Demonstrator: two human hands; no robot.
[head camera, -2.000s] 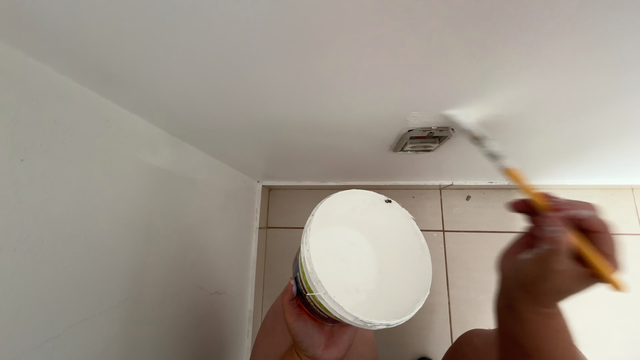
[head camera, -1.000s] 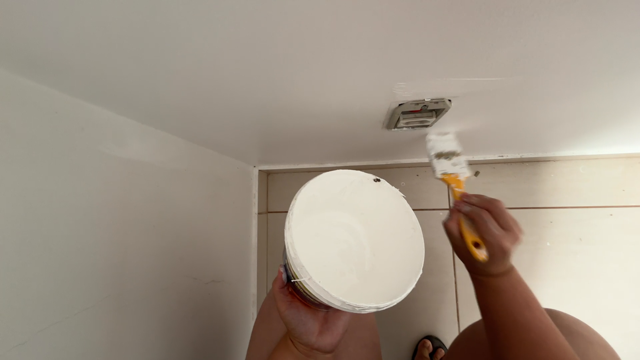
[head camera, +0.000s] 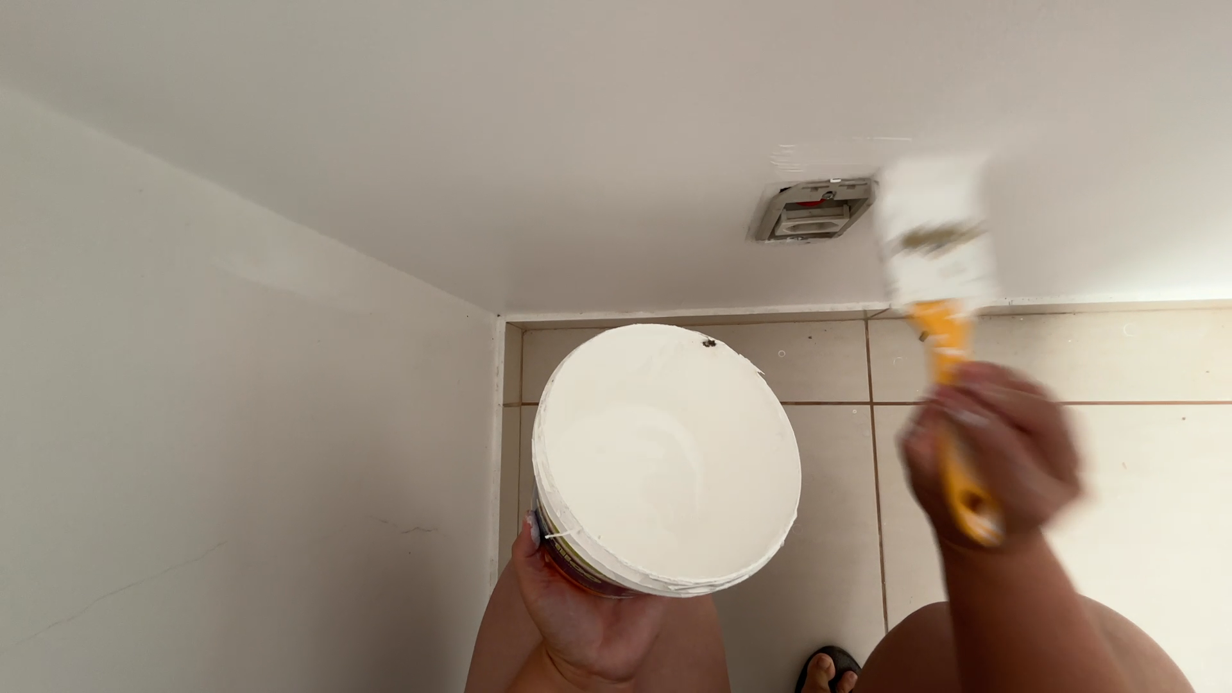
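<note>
My left hand (head camera: 587, 611) holds a round plastic bucket (head camera: 577, 568) from below, tilted so its inside faces me. White paint (head camera: 664, 462) shows in it, with a dark speck near the rim. My right hand (head camera: 996, 452) grips the yellow handle of a flat paintbrush (head camera: 941, 327), blurred by motion. White paint coats the brush head, which has a dark smear across it and points up at the wall (head camera: 616, 125). Just left of the bristles is an uncovered electrical outlet (head camera: 816, 214) set in that wall. Whether the bristles touch the wall I cannot tell.
A second white wall (head camera: 241, 414) with thin cracks stands at the left and meets the first in a corner. Below lies a beige tiled floor (head camera: 828, 500) with brown joints. My legs and a foot in a dark sandal (head camera: 830, 666) are at the bottom.
The brush has gone from below the outlet to its right side and higher up. Two seconds ago it reached the wall at the outlet's upper right. The bucket is still in my left hand.
</note>
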